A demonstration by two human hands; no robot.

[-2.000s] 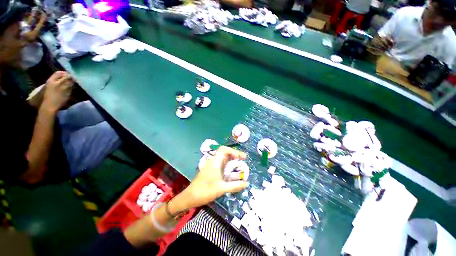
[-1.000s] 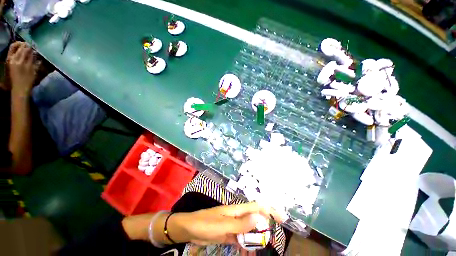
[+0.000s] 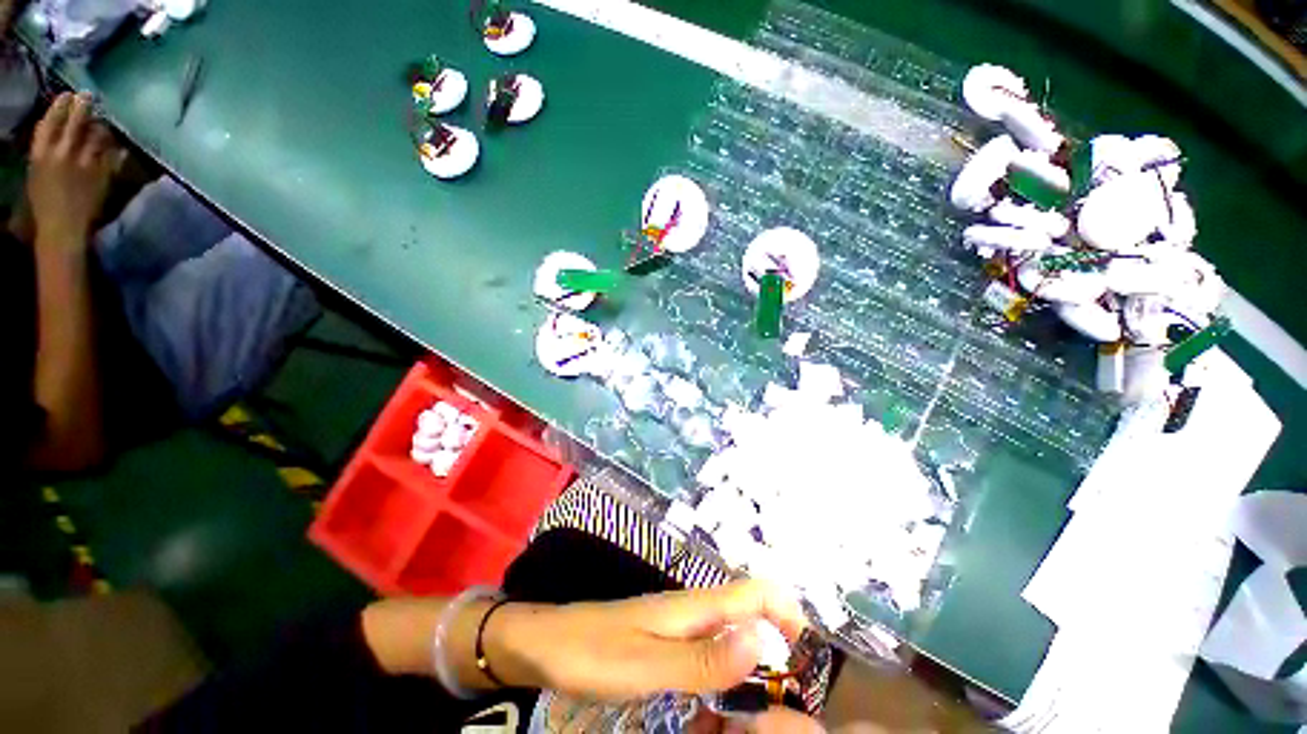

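Observation:
My left hand [image 3: 645, 645] reaches in from the lower left, low at the bench's near edge. Its fingers hold a round white housing [image 3: 774, 648], mostly hidden, with wires and a dark part below it. Part of my right hand [image 3: 781, 721] shows at the bottom edge, close under the housing; it is cut off and blurred, and its grip cannot be told. A loose heap of white adhesive pads [image 3: 839, 495] lies just beyond the hands. A housing with an upright green board [image 3: 781, 267] and several other housings lie beyond the heap.
A clear ridged plastic mat [image 3: 889, 187] lies under the parts. A pile of unfinished units [image 3: 1132, 215] is at the right, beside white sheets [image 3: 1161, 559] and a curled white liner [image 3: 1261, 602]. A divided red bin [image 3: 444, 488] sits below the bench edge. Another person's hand [image 3: 72, 158] is at the far left.
My left hand has moved from above the bench down to its near edge with the housing. Part of my right hand now shows at the bottom. The view has tilted downward.

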